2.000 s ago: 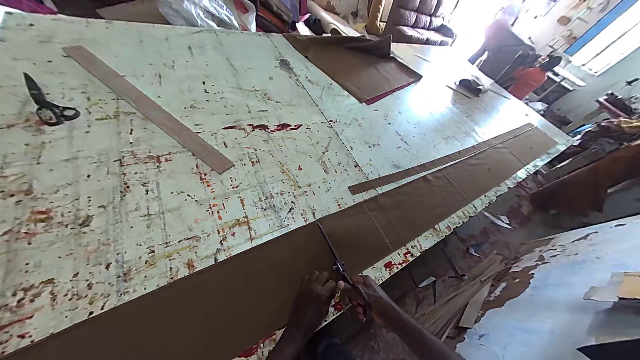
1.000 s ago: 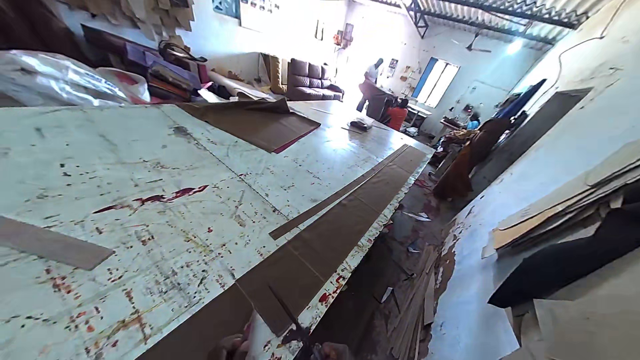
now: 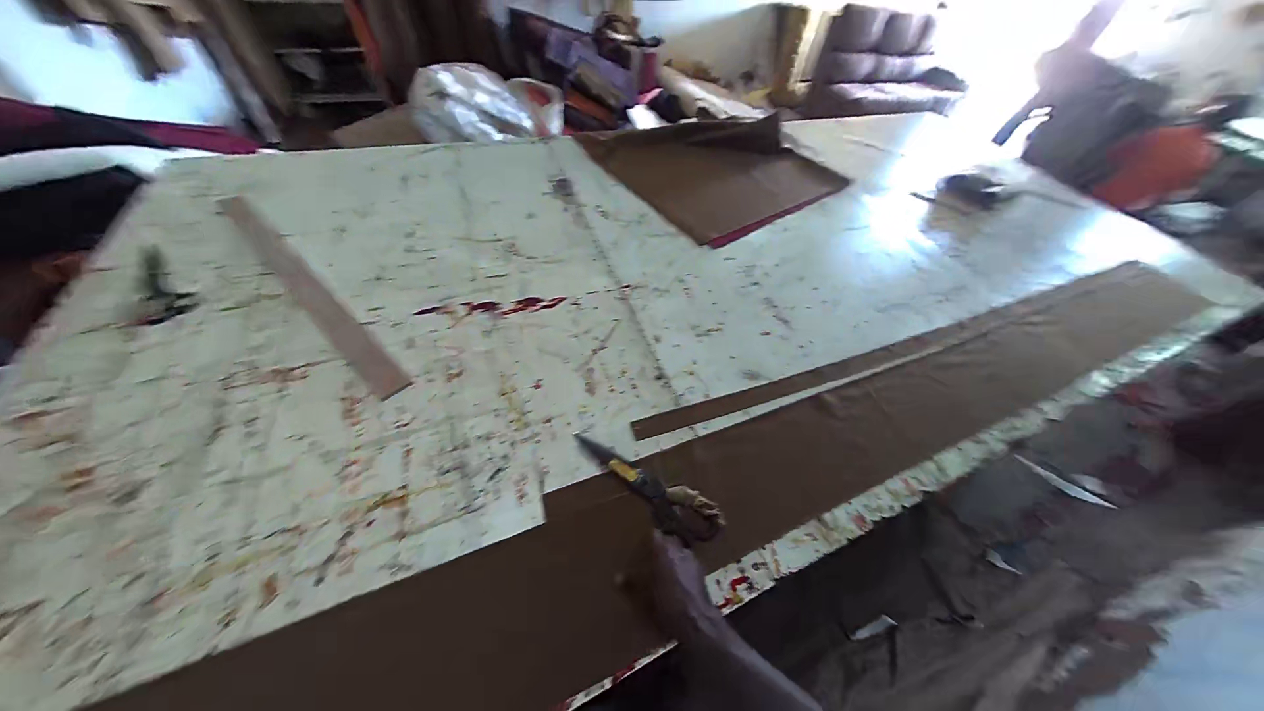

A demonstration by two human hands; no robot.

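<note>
In the head view, my right hand [image 3: 664,573] is blurred at the handles of a pair of scissors [image 3: 632,479], whose closed blades point up and left. The scissors are over a long brown sheet [image 3: 839,434] along the table's near edge; its upper edge has a step left of the blades. A narrow brown strip [image 3: 790,390] runs just beyond the sheet, with a thin gap between them. Left of it on the table are a flat pale-brown strip [image 3: 316,296] and another pair of dark scissors [image 3: 158,296]. My left hand is not visible.
The paint-stained white table [image 3: 474,365] fills the middle. A folded brown sheet [image 3: 721,183] lies near its far edge, a small dark object [image 3: 973,190] at the far right. Scraps [image 3: 874,627] litter the floor beyond the near edge. A person [image 3: 1086,109] is at the back right.
Both hands were near the scissors two seconds ago; the left has since left view. The scissors' blades now lie closed and point up-left. The view has swung right and back.
</note>
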